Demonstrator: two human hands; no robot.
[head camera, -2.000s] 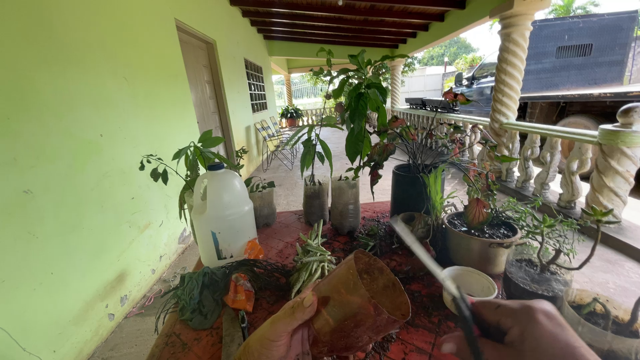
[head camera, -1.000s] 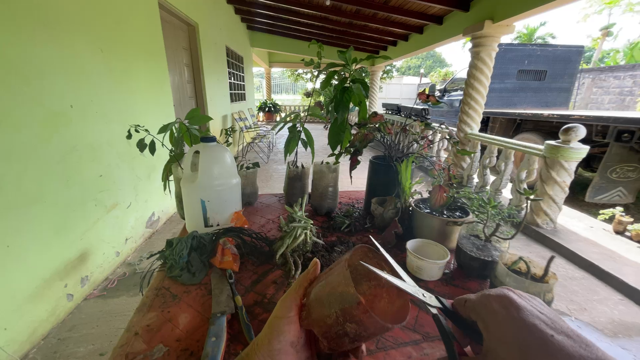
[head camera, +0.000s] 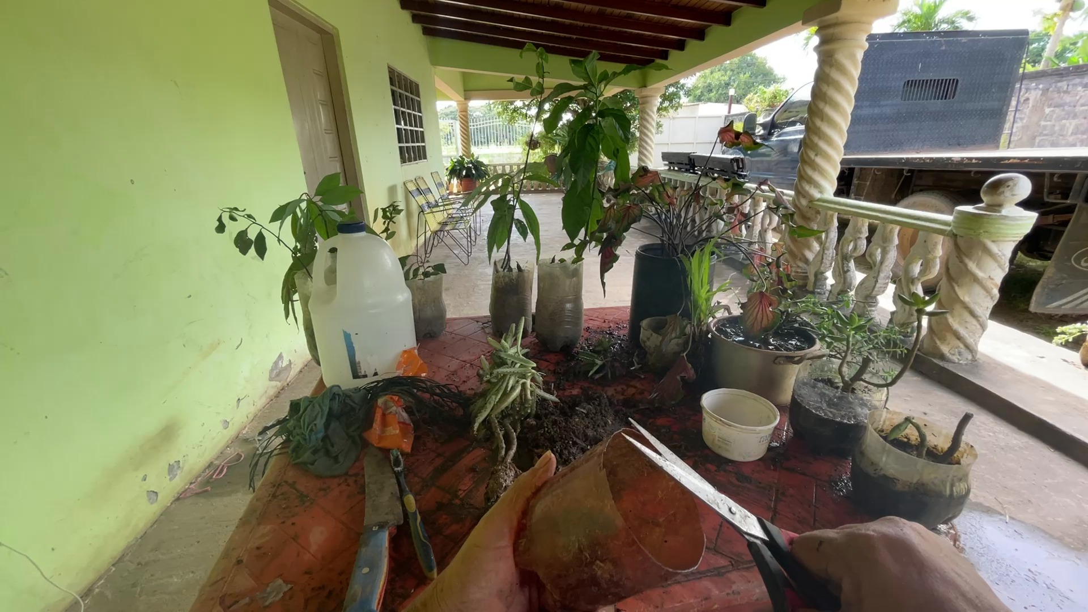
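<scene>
My left hand (head camera: 493, 552) grips a cut, soil-stained plastic container (head camera: 595, 527) on its side, its wide mouth facing right. In my right hand (head camera: 892, 565) is a pair of scissors (head camera: 705, 493) with black handles; the blades are slightly apart at the container's upper rim, one seemingly on each side of the wall. Just behind the container lies an uprooted succulent (head camera: 510, 382) with pale green leaves, beside a heap of dark soil (head camera: 574, 425). A small white plastic tub (head camera: 739, 425) stands to the right.
At the left of the red table (head camera: 289, 544) lie a knife (head camera: 374, 527), a tool with a yellow-and-black handle (head camera: 414, 518), and green cloth (head camera: 327, 429). Behind them stands a large plastic jug (head camera: 361, 297). Potted plants line the back and right, including a metal pot (head camera: 761, 365).
The scissors have come from beside the container, where their blades looked closed two seconds ago, to its rim with blades parted. My left hand still holds the container. The view has shifted right.
</scene>
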